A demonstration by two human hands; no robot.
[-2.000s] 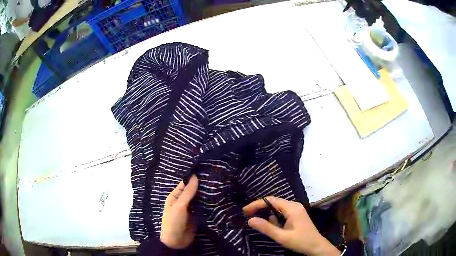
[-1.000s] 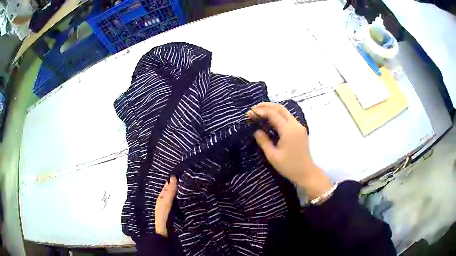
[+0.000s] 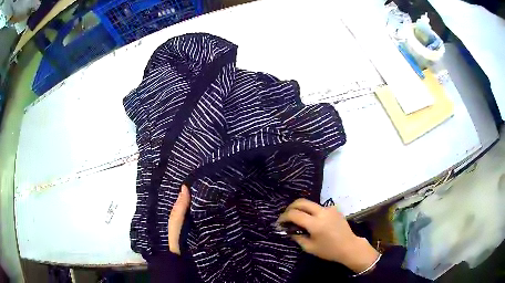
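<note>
The dark garment with thin white stripes [image 3: 207, 124] lies bunched on the white table, its near part reaching the bottom of the picture. A plain dark band runs across it. My left hand [image 3: 178, 220] is at the garment's lower left, its fingers partly hidden under a fold at the band, holding the cloth. My right hand [image 3: 317, 229] is at the lower right over the cloth, fingers curled around small dark thread snips [image 3: 292, 229], whose tips are hard to make out.
The white table [image 3: 72, 138] has pen marks at left. Blue crates [image 3: 147, 19] stand beyond its far edge. At right lie a tan card [image 3: 412, 127], a white strip [image 3: 407, 91] and a tape roll [image 3: 431, 51] beside small bottles. Pale cloth hangs at lower right.
My right hand went up to the band's right part, then came back down to the lower right. The cloth under the band has spread. My left hand has moved slightly left.
</note>
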